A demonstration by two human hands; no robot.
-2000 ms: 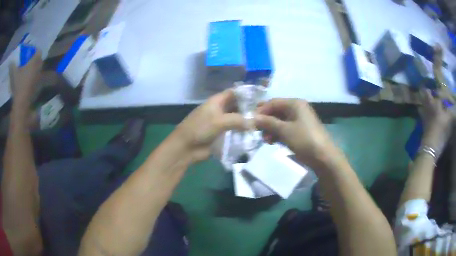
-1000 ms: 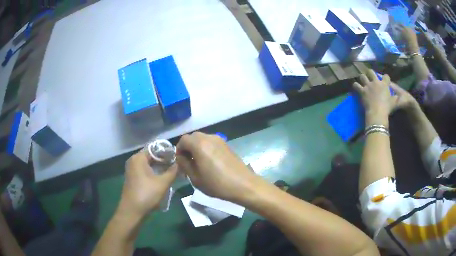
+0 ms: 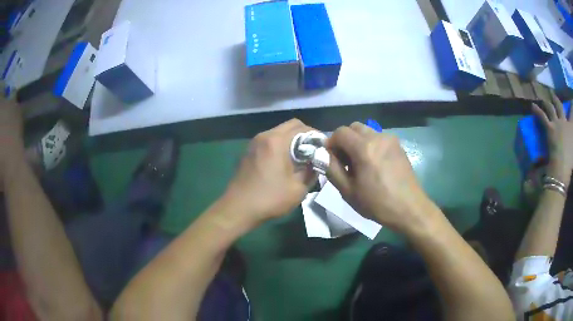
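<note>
A white charging cable [image 3: 309, 148] in a coiled bundle is between my hands, just in front of the table edge. My left hand [image 3: 271, 169] is closed around the bundle from the left. My right hand [image 3: 371, 169] pinches at the bundle's right side with thumb and fingers; what exactly its fingertips hold is hidden. An open white carton [image 3: 336, 216] with flaps out sits low below my hands, partly covered by my right hand.
A lighter blue box [image 3: 271, 37] and a darker blue box [image 3: 317, 47] stand side by side on the white table [image 3: 188, 69]. White-and-blue boxes stand left [image 3: 124, 63] and right [image 3: 457, 56]. Neighbours' arms are at both sides; a hand [image 3: 556, 135] at right touches a blue box.
The view has swung back from the right, so the table boxes are ahead again. The coiled cable bundle shows more clearly than two seconds ago, and both hands remain at it.
</note>
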